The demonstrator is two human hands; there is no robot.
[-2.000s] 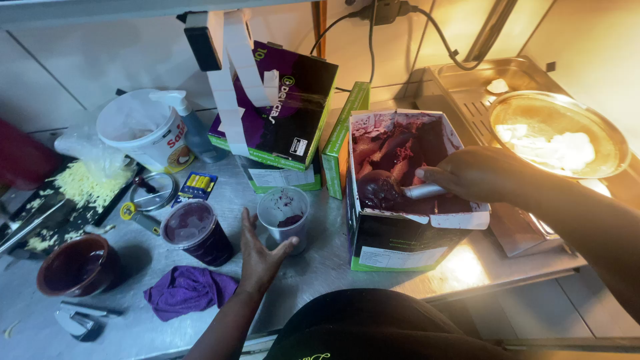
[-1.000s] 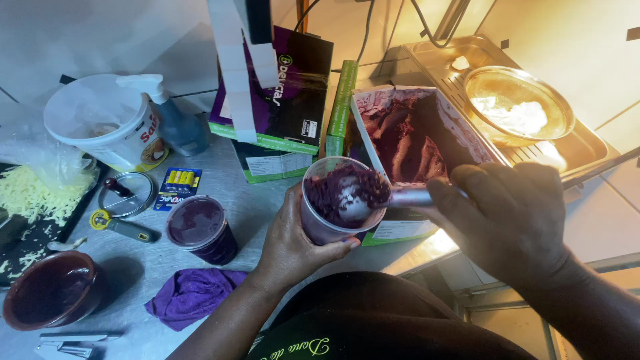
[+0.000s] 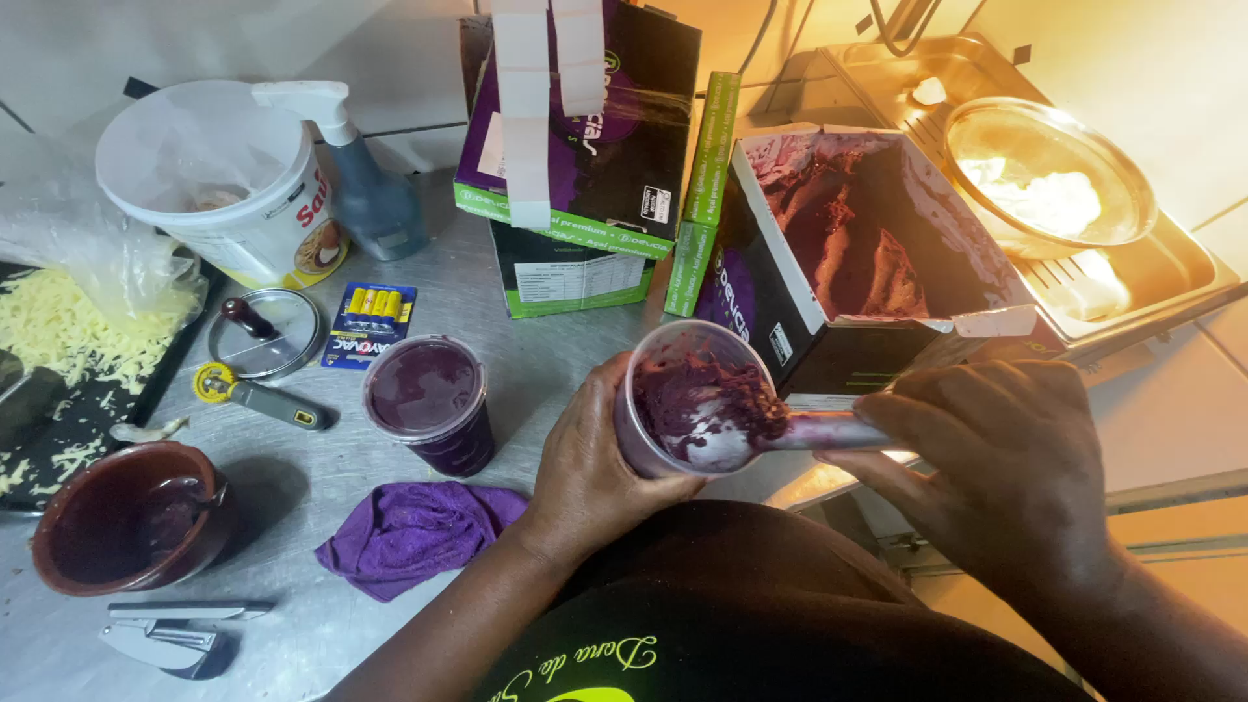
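My left hand [image 3: 595, 453] is wrapped around a clear plastic cup [image 3: 648, 453] that holds dark purple frozen açaí. My right hand [image 3: 985, 458] grips the handle of a metal ice cream scoop [image 3: 829, 431], whose head sits inside the cup against the açaí. Behind the cup stands an open cardboard box [image 3: 795, 283] with more purple açaí [image 3: 848, 244] inside. A lidded, filled plastic cup [image 3: 426, 400] is to the left of my left hand, and a purple cloth [image 3: 414, 536] lies just in front of it.
On the steel counter are a brown bowl [image 3: 127, 526], a garlic press [image 3: 175, 634], a pastry wheel [image 3: 263, 398], a round metal press [image 3: 263, 336], batteries [image 3: 369, 322], a white bucket [image 3: 234, 224], a spray bottle [image 3: 375, 195], stacked boxes [image 3: 585, 146], a tray of shredded cheese [image 3: 68, 341] and a glass bowl [image 3: 1053, 175] on a steel tray.
Two seconds ago the scoop was in the box and the cup stood lower on the counter; now both are together in front of me. Since one second ago, hands and cup have moved little.
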